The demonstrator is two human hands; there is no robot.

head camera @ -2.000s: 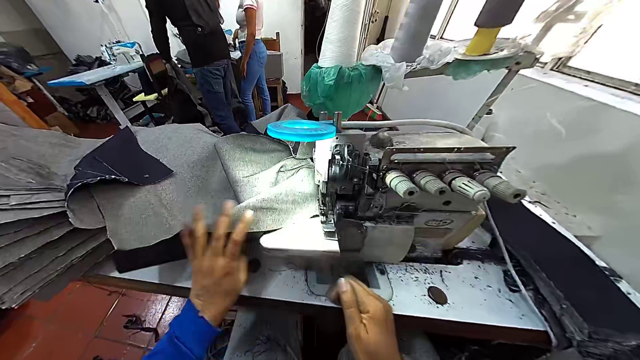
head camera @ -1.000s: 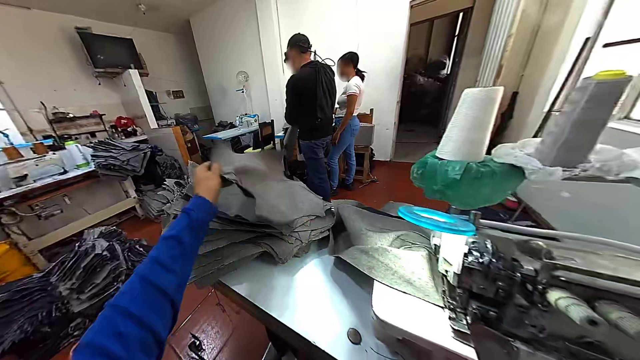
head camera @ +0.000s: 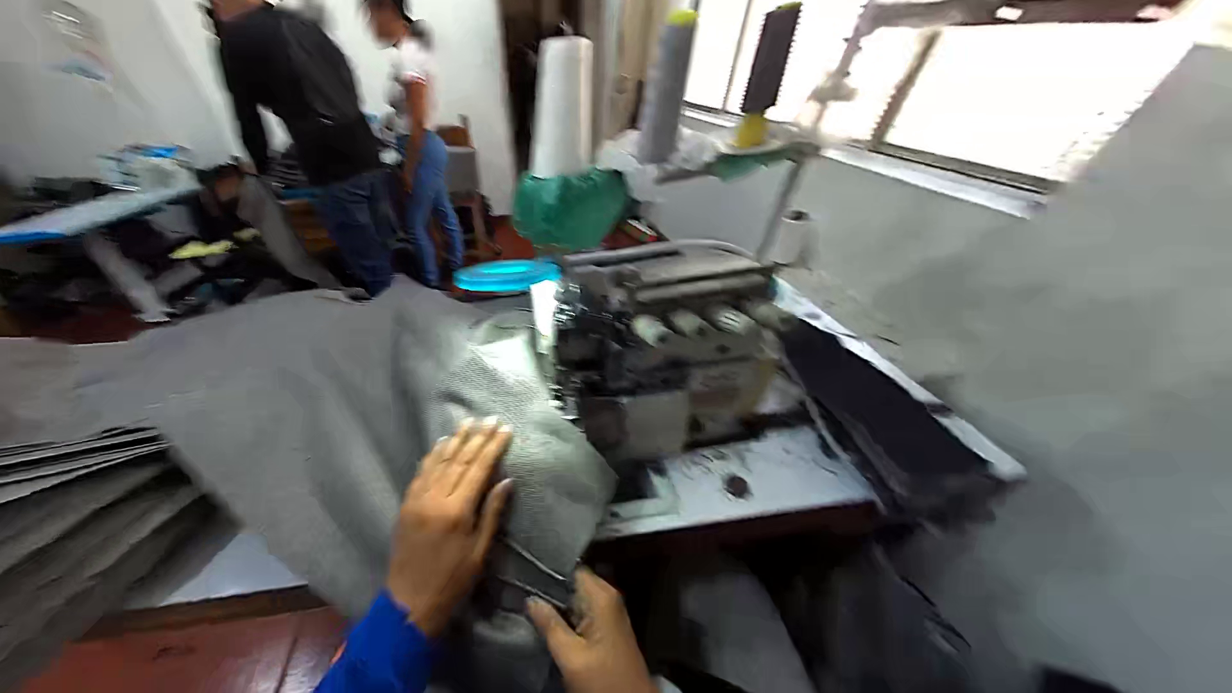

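Observation:
A large grey fabric piece (head camera: pixel 308 414) lies over the table's left part and reaches the overlock sewing machine (head camera: pixel 664 356). On its folded front part my left hand (head camera: pixel 448 525) rests flat, fingers pointing up toward the machine. My right hand (head camera: pixel 592 635) pinches the fabric's dark edge between thumb and fingers, lower down at the table's front. A blue ring-shaped object (head camera: pixel 505 276) is beside the machine's top. Thread cones stand behind, a white one (head camera: pixel 563 106) above a green plastic bag (head camera: pixel 570 207).
A stack of grey fabric pieces (head camera: pixel 87 549) lies at the left. Dark fabric strips (head camera: pixel 876 404) hang over the table's right side, near the wall (head camera: pixel 1088 385). Two people (head camera: pixel 318 115) stand behind, by another work table (head camera: pixel 96 212). The metal thread stand rises behind the machine.
My left hand, at the fabric stack one second ago, is now on the piece beside the machine. My right hand has come back into view, gripping fabric. The view has swung right.

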